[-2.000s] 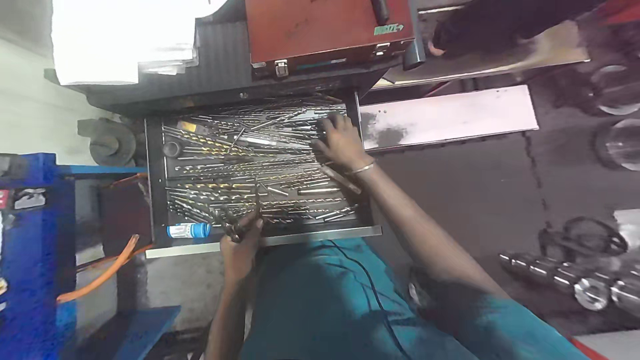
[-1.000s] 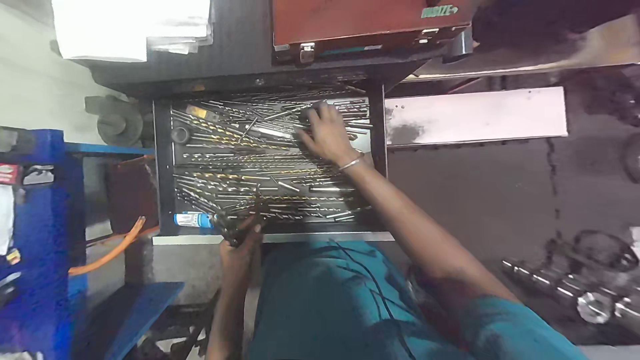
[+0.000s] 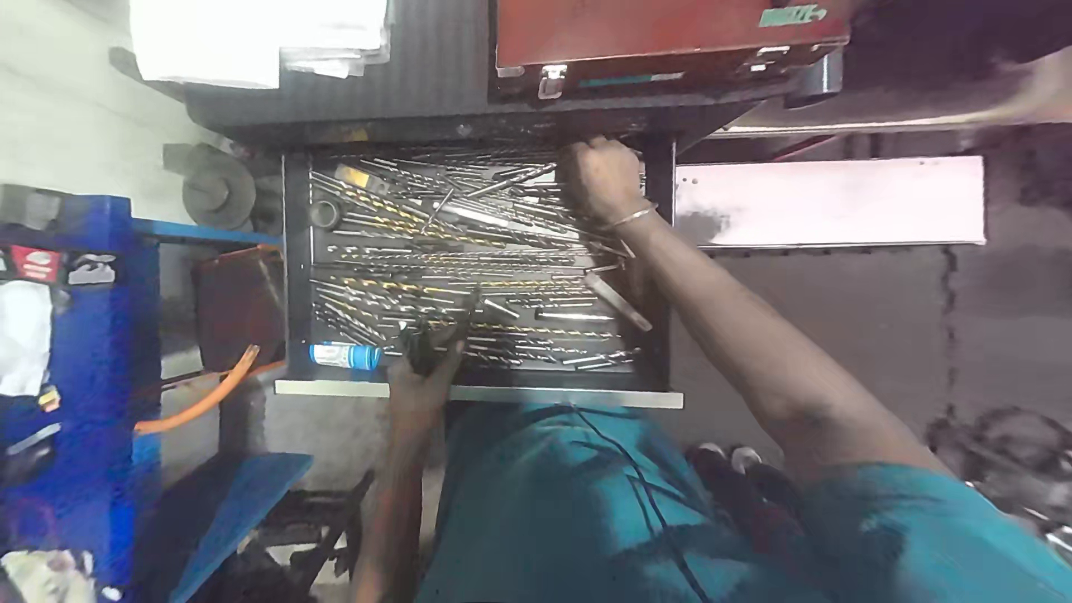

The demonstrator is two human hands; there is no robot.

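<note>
An open drawer holds many twist drill bits, some gold-coloured, lying mostly lengthwise from side to side. My right hand is at the drawer's back right, over the bits, its fingers bent and their tips hidden; whether it grips a bit cannot be told. Near the front edge, my left hand holds a dark tool, its exact kind unclear, with a thin part pointing up. A blue and white tube lies in the front left corner, and a dark ring at the left side.
Behind the drawer, a red metal toolbox and white papers rest on the dark cabinet top. A blue metal frame with an orange hose stands at left. To the right is a pale metal plate.
My right hand has moved to the back right of the drawer; one second ago it was farther left over the bits. My left hand stays near the front edge with the dark tool.
</note>
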